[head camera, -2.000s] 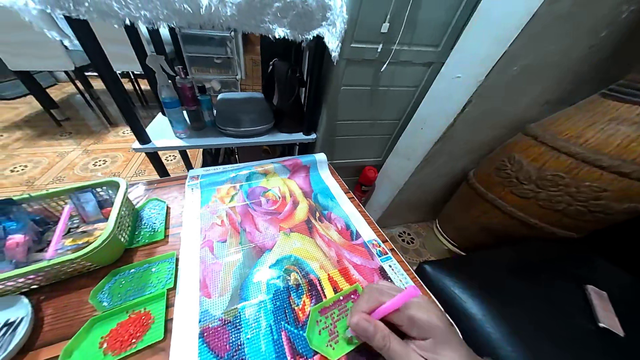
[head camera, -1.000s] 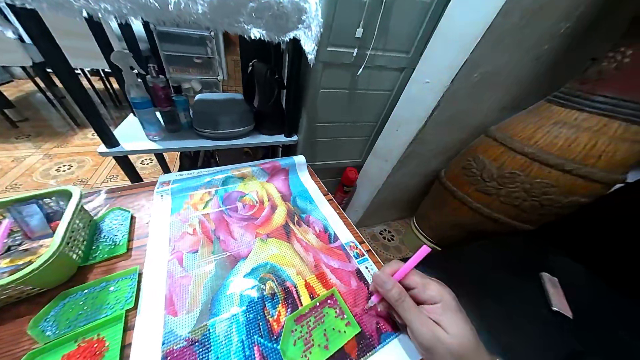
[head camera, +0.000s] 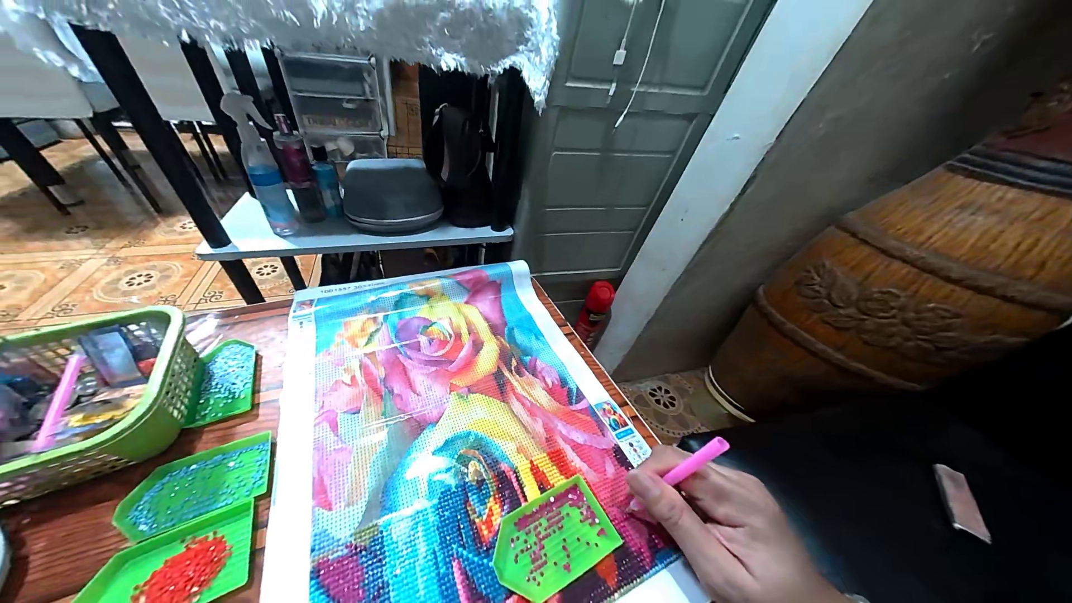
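Note:
My right hand (head camera: 720, 519) grips a pink diamond-painting pen (head camera: 697, 461), its tip at the lower right of the rose diamond-painting canvas (head camera: 435, 402). Just left of the hand, a green tray (head camera: 557, 538) with dark pink beads lies on the canvas. The lower part of the picture shows dense beads. Left of the canvas are a green tray of red beads (head camera: 184, 569), a tray of blue beads (head camera: 201, 486) and another with pale blue beads (head camera: 224, 381). My left hand does not show.
A green plastic basket (head camera: 172, 385) of supplies stands at the table's left. Behind the table, a low shelf (head camera: 276, 243) holds a spray bottle (head camera: 270, 188) and a grey case (head camera: 392, 197). A large carved wooden barrel-like vessel (head camera: 904, 310) and a black seat (head camera: 854, 502) are at the right.
The green tray with dark pink beads was against my right hand two seconds ago; now it lies apart on the canvas. The pen tip has come to the canvas's right part.

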